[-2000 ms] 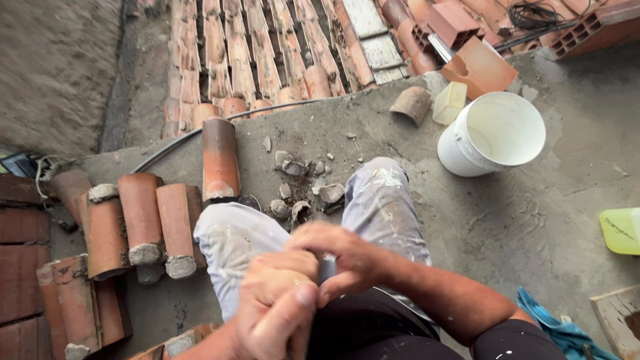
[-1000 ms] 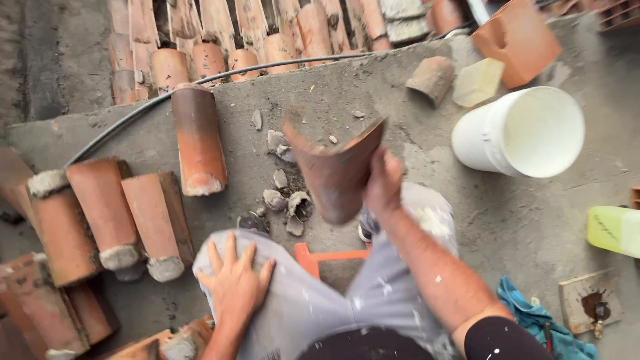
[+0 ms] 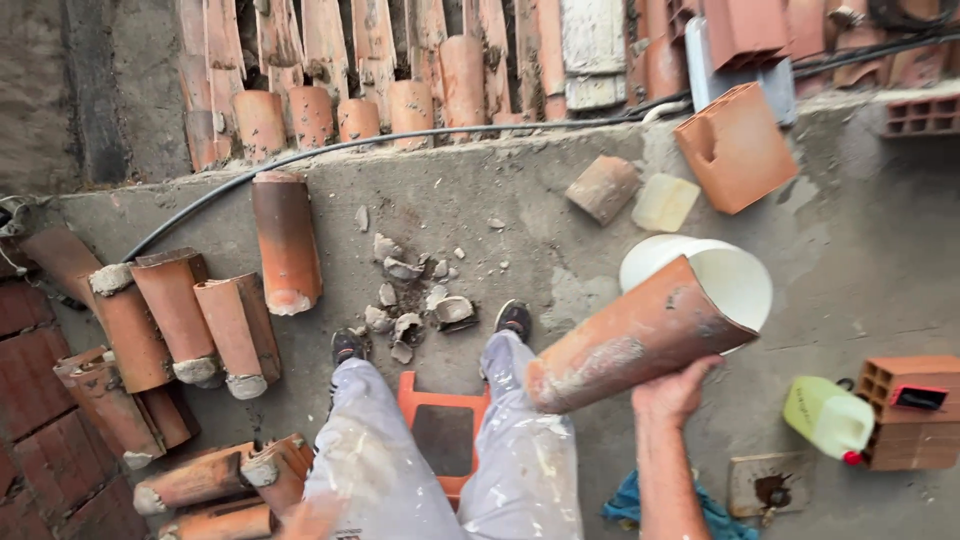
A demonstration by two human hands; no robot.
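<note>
A curved clay roof tile (image 3: 637,341) rests in my right hand (image 3: 675,394), whose fingers grip its lower edge. The tile is tilted, its wide end overlapping the view of a white plastic bucket (image 3: 731,270). Blurred at the bottom edge, my left hand (image 3: 319,517) is beside my left thigh, and its fingers cannot be made out. Broken mortar pieces (image 3: 405,330) lie on the concrete before my shoes. Another clay roof tile (image 3: 287,240) lies to their left, near several mortar-capped tiles (image 3: 176,307).
An orange plastic stool (image 3: 442,397) is between my legs. A black cable (image 3: 337,150) runs along the slab's edge beside the tiled roof (image 3: 409,112). Hollow clay bricks (image 3: 739,150), a yellowish jug (image 3: 825,416) and a blue cloth (image 3: 626,499) are at the right.
My hands were together two seconds ago. One second ago my right hand held the tile above the mortar pieces; now it is farther right, by the bucket. My left hand has moved down the view.
</note>
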